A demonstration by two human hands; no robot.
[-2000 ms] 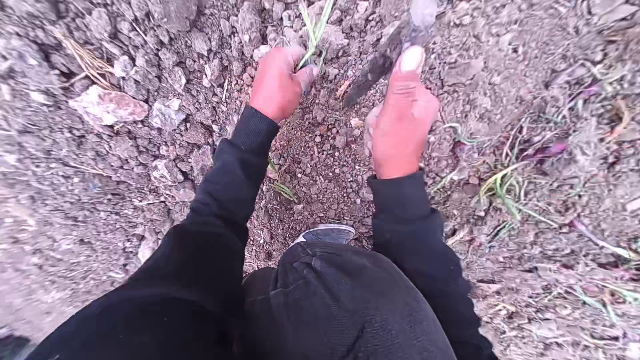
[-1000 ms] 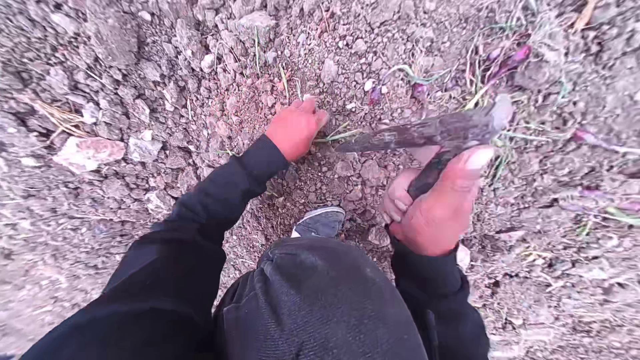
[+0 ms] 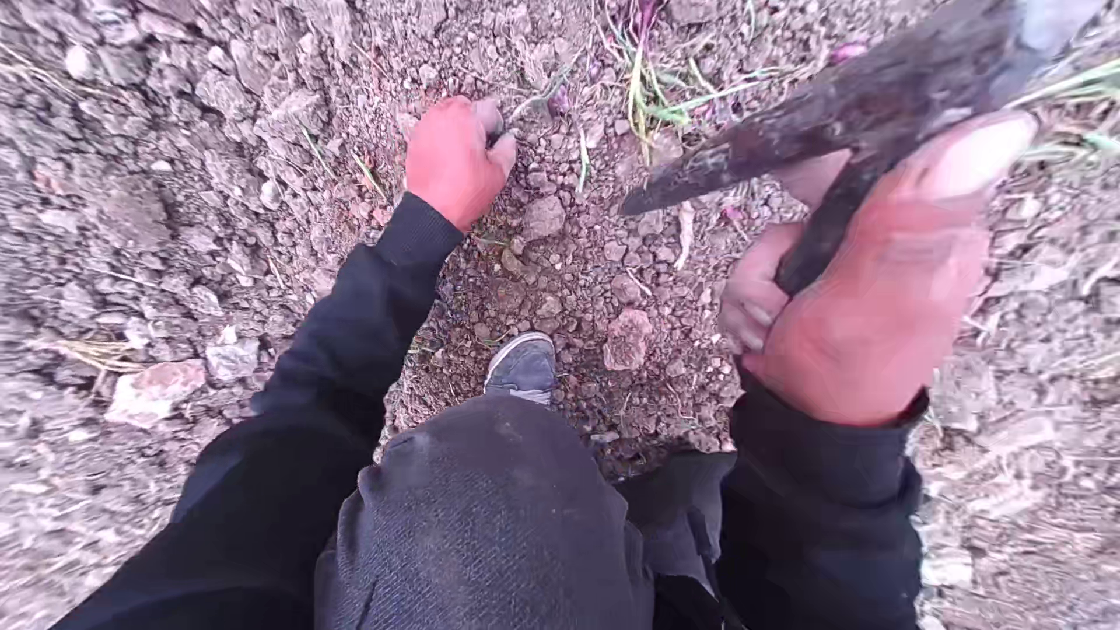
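My right hand [image 3: 875, 271] grips the short dark handle of a soil-caked hand hoe [image 3: 787, 118]. Its long blade points left, with the tapered tip raised above the soil. At upper centre-left, my left hand [image 3: 459, 162] is low over the ground with thumb and fingers pinched together on what looks like a thin greyish plant stalk [image 3: 547, 92]. A small purple bulb [image 3: 559, 101] lies beside that stalk. Between the hand and the hoe tip, a small green shoot [image 3: 584, 162] stands in the soil. Green and yellow leaves [image 3: 643, 96] lie above the blade.
Dry, cloddy soil [image 3: 560, 254] surrounds my shoe [image 3: 522, 366]. A reddish stone [image 3: 627, 339] lies right of the shoe, and a pale pink stone [image 3: 156, 391] with dry straw [image 3: 96, 354] is at the left. More green leaves [image 3: 1081, 83] lie at the right edge.
The green leaves held in my left hand two seconds ago are no longer in it. The hoe, upright then, is now turned with its blade pointing left. The view has shifted.
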